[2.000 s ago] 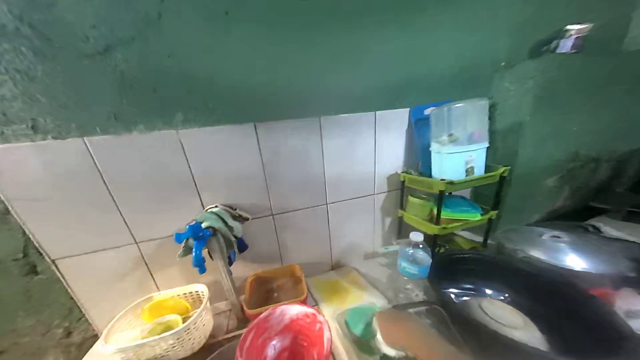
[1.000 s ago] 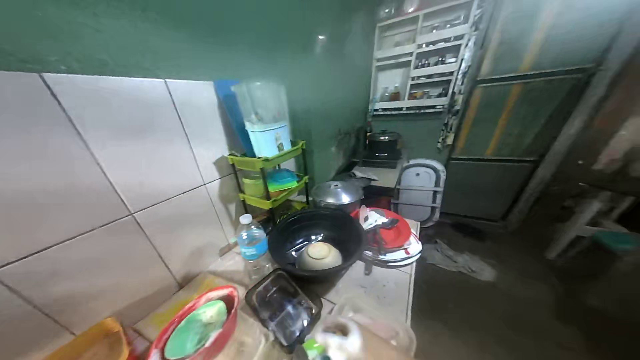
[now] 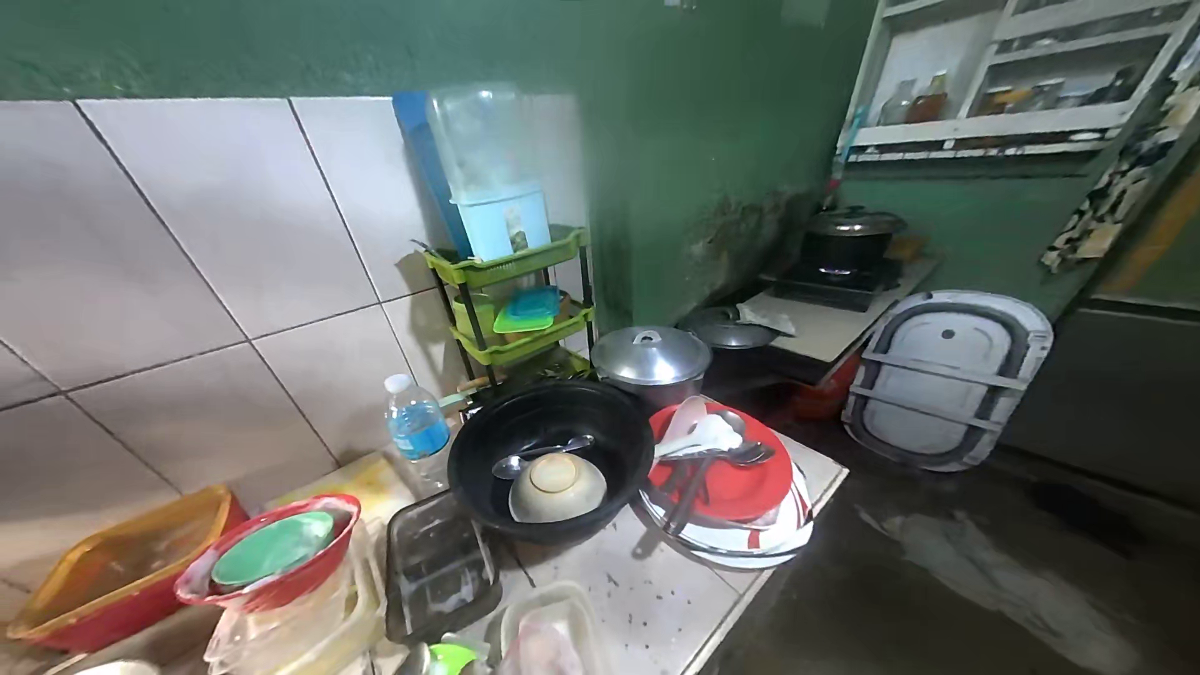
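At the bottom edge, a blurred pinkish shape, possibly my right hand (image 3: 542,649), overlaps a clear plastic container (image 3: 572,600); what it grips cannot be made out. My left hand is out of view. Just left of that shape lies a bright green item (image 3: 452,656). A black rectangular tray (image 3: 441,572) sits farther left. Behind it, a black basin (image 3: 487,427) holds an upturned pale bowl (image 3: 557,492) and a spoon (image 3: 525,460). Spoons and a white ladle (image 3: 703,437) rest on a red plate (image 3: 750,487) over white plates (image 3: 787,544). A green bowl (image 3: 272,551) sits inside a soapy red strainer or bowl (image 3: 342,511).
An orange basin (image 3: 56,591) stands at the left, by the tiled wall. A water bottle (image 3: 415,422), a green shelf rack (image 3: 511,267) and a lidded metal pot (image 3: 652,354) stand behind. The tiled counter's right edge (image 3: 750,600) drops to the floor. A folded table (image 3: 947,380) leans beyond.
The view has swung right and then closer to the counter. A hand seen near the green item two seconds ago is no longer clearly visible.
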